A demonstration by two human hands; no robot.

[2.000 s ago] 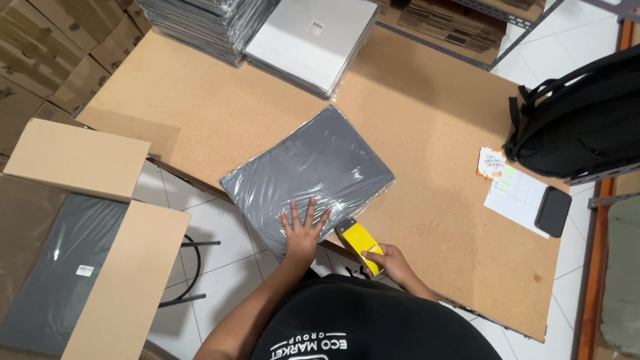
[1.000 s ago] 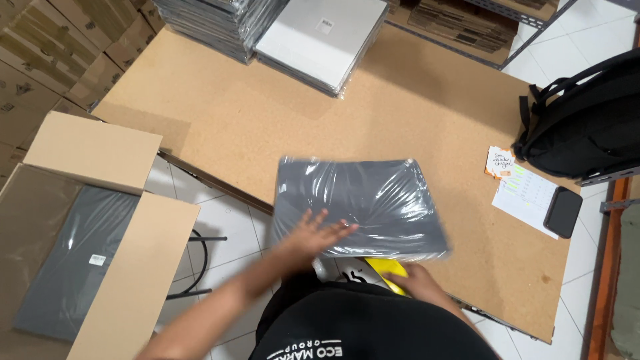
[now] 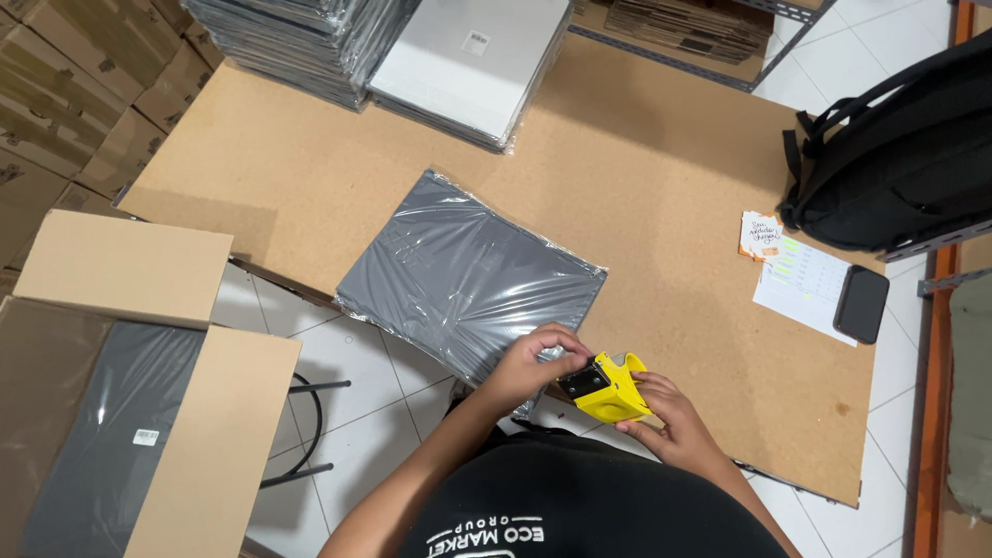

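Note:
A grey item in clear plastic wrap (image 3: 473,279) lies at an angle on the wooden table, its near corner over the edge. My right hand (image 3: 666,418) grips a yellow tape dispenser (image 3: 612,391) with a black front part, held at the table's near edge. The fingertips of my left hand (image 3: 542,364) are at the dispenser's black end, beside the wrapped item's near right corner; whether they pinch the tape is too small to tell.
An open cardboard box (image 3: 256,403) holding a wrapped grey item stands left. Wrapped stacks (image 3: 473,62) sit at the table's far side. A black backpack (image 3: 907,155), a phone (image 3: 861,304), small cards (image 3: 759,232) and a sheet of paper (image 3: 802,287) lie right. A metal-legged stool (image 3: 314,418) is below.
The wrapped item, seen turned and blurred a second ago, now lies at a slant on the table. My left hand has moved off its middle to the tape dispenser, which has come into fuller view.

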